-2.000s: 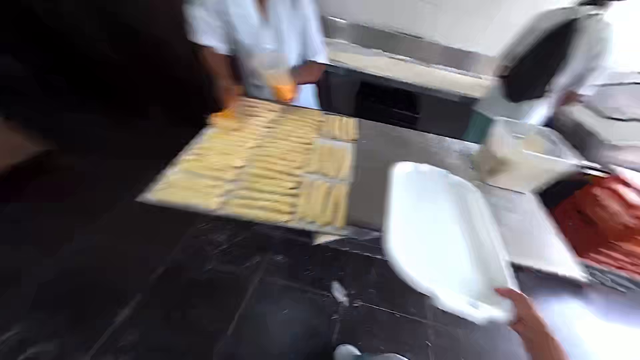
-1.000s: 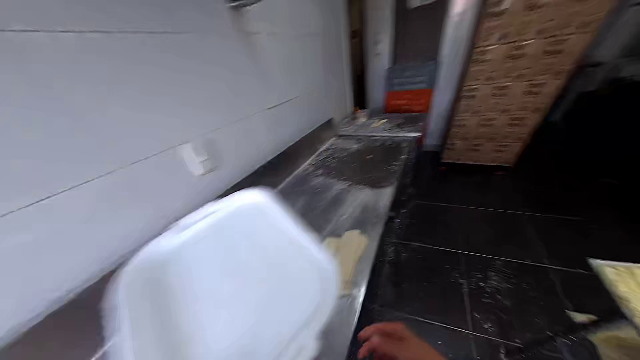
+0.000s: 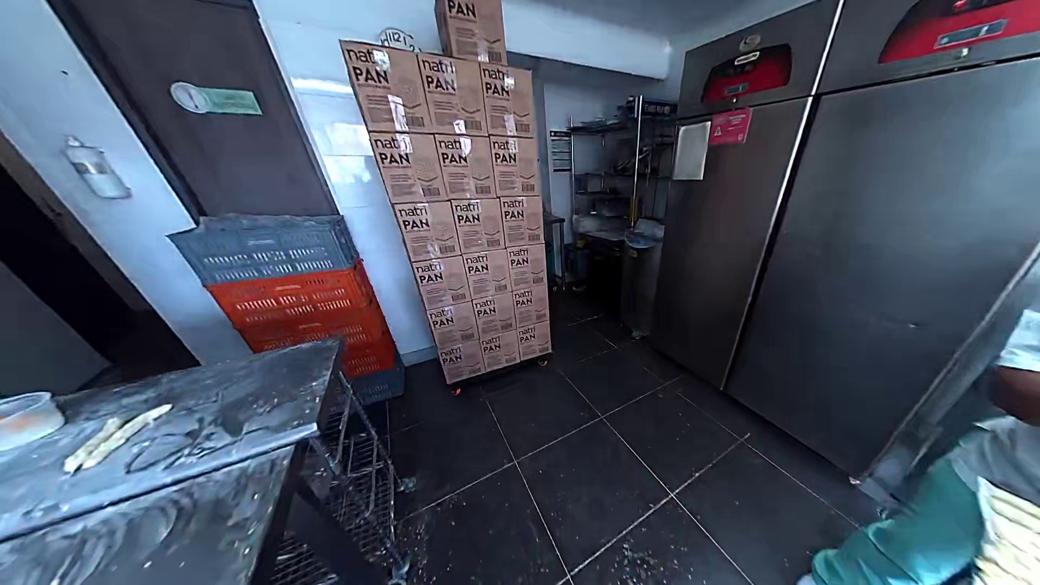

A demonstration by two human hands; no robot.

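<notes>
Neither my left hand nor my right hand shows in the head view now, so what they hold is hidden. At the left, strips of dough (image 3: 118, 437) lie on a floured metal worktable (image 3: 236, 382). Beside them at the left edge stands a clear plastic tub (image 3: 28, 421). At the lower right, a tray of dough strips (image 3: 1011, 528) is partly in view next to a co-worker in teal trousers (image 3: 902, 528).
Stacked plastic crates (image 3: 301, 301) stand behind the worktable, with a wire rack (image 3: 357, 479) below its end. A tall stack of cardboard boxes (image 3: 471, 227) is on a wheeled base. Steel refrigerators (image 3: 886, 260) line the right; a bin (image 3: 642, 276) stands near shelving. Crumbs dot the tiled floor (image 3: 601, 479).
The view has turned a long way. The white plastic tray and my hand, both seen in the earlier frames, are out of view now.
</notes>
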